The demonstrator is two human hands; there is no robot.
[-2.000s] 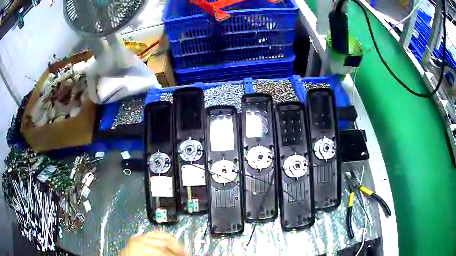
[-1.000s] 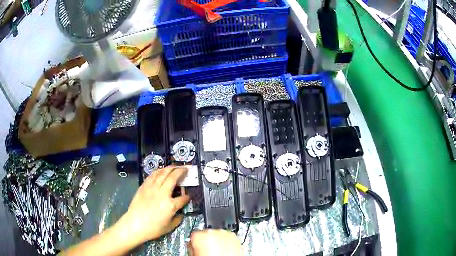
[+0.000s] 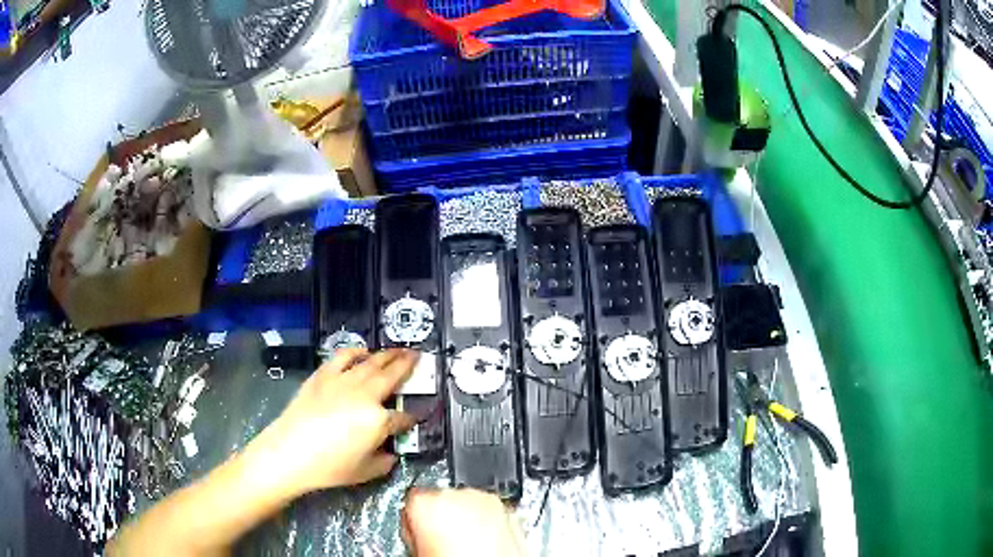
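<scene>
Six long black housings lie side by side. My left hand (image 3: 332, 424) reaches in from the lower left across the leftmost housing (image 3: 344, 272). Its fingertips touch the white module (image 3: 418, 373) on the second housing (image 3: 408, 242), below the round disc (image 3: 408, 319). The thumb is near the small green circuit board (image 3: 408, 440) at that housing's lower end. The hand hides most of the leftmost housing's lower half; whether it grips anything is unclear. My right hand (image 3: 463, 524) is low in the picture below the housings, cut off by the bottom edge, fingers hidden.
Yellow-handled pliers (image 3: 751, 435) and a black square cover (image 3: 754, 316) lie right of the housings. Blue screw bins (image 3: 479, 207) stand behind. Cable-tailed boards (image 3: 82, 424) heap at left, near an open carton (image 3: 136, 288). A green conveyor (image 3: 871, 326) runs at right.
Both hands have come in further from the bottom edge since the earliest frame; my left hand reached the white module. A bright patch on the fourth housing no longer shows, and its keypad holes do.
</scene>
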